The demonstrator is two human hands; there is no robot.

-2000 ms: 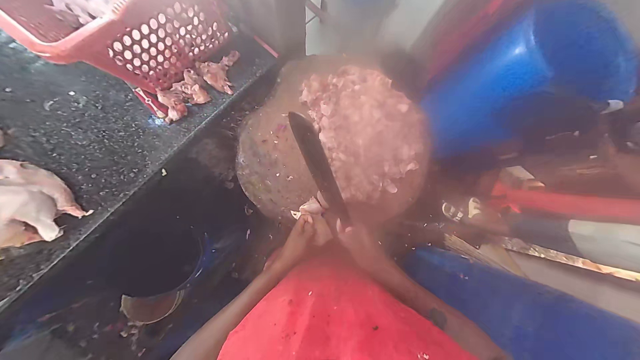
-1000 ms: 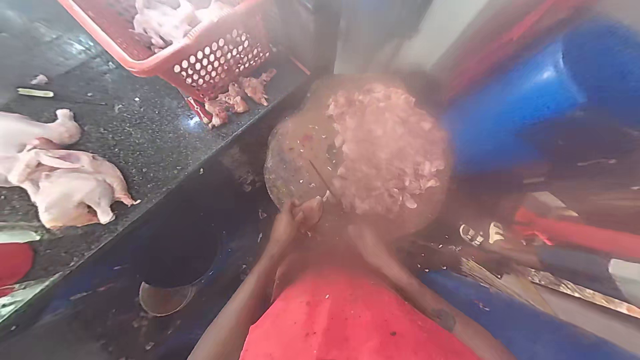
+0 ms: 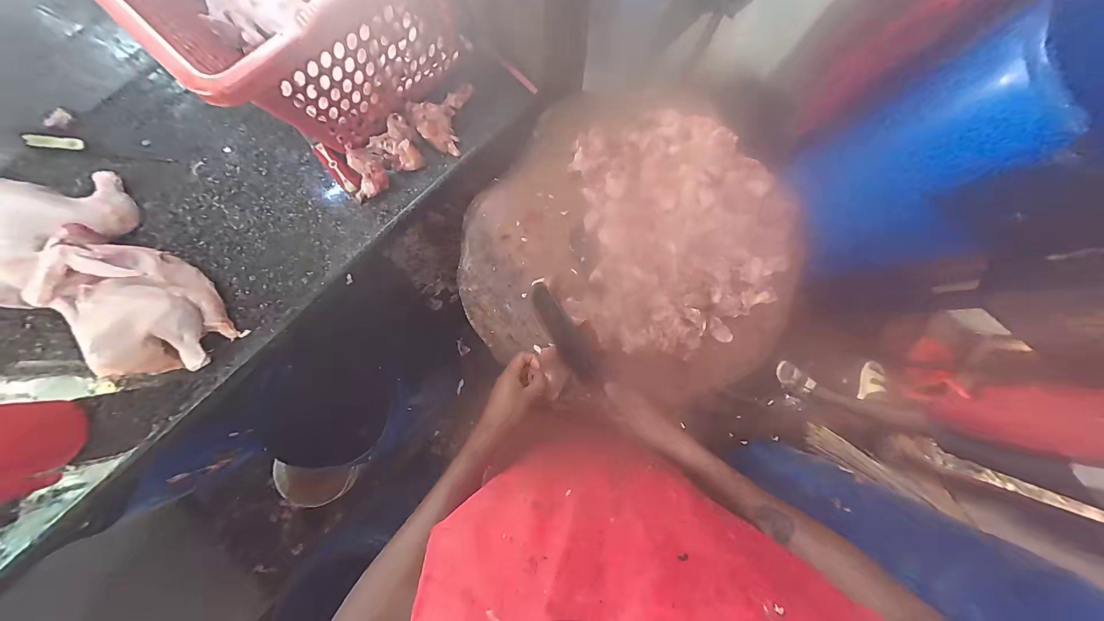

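A round chopping block (image 3: 500,250) stands in front of me, its right part covered by a heap of chopped raw chicken (image 3: 681,224). My right hand (image 3: 617,401) is at the near edge, around the handle end of a large dark-bladed knife (image 3: 561,328); the handle itself is hidden. The blade points away and to the left, low over the block. My left hand (image 3: 522,379) holds a small piece of raw meat (image 3: 554,369) at the near edge, just left of the blade. Haze blurs both hands.
On the dark stone counter (image 3: 285,233) at left lie raw chickens (image 3: 129,302), with a red perforated basket (image 3: 371,69) of chicken and scraps (image 3: 405,142) beside it. A blue barrel (image 3: 931,147) stands at right. Below the counter is a dark round container (image 3: 319,405).
The knife blade, raised and long in view two seconds ago, is now lower and closer to my left hand. The view has shifted left, showing more of the counter.
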